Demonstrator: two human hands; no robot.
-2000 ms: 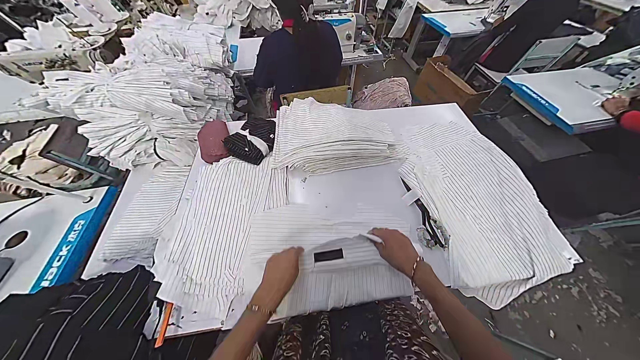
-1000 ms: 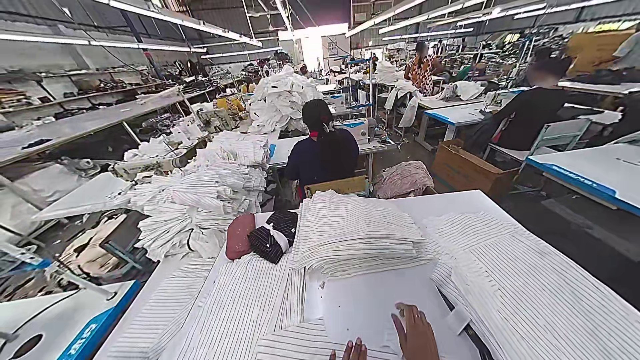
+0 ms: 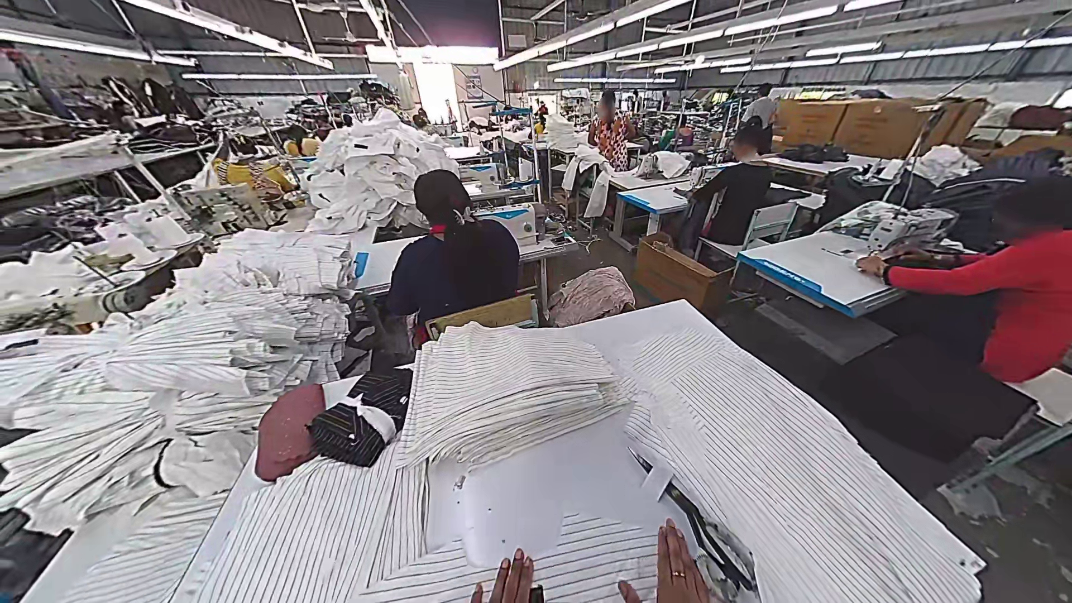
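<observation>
My left hand (image 3: 507, 579) and my right hand (image 3: 668, 569) rest, fingers spread, on a striped white fabric piece (image 3: 586, 548) at the bottom edge of the head view. Neither grips anything visible; their wrists are out of frame. A small dark patch shows beside my left fingers. Beyond them a stack of striped fabric pieces (image 3: 511, 389) lies on the white table (image 3: 519, 486). More striped fabric covers the left (image 3: 314, 528) and right (image 3: 770, 469) sides. Just right of my right hand lie dark strips (image 3: 712, 536) and a white scrap (image 3: 657, 482).
A maroon bundle (image 3: 287, 431) and a black striped bundle (image 3: 360, 419) lie at the table's left. A large garment heap (image 3: 234, 335) stands beyond. A person (image 3: 456, 251) sits ahead at a sewing machine (image 3: 512, 223); another in red (image 3: 997, 285) works at right. A cardboard box (image 3: 680, 272) stands on the floor.
Two seconds ago both hands held the edge of a striped piece with a dark patch; now they lie spread on striped fabric. The view has tilted up.
</observation>
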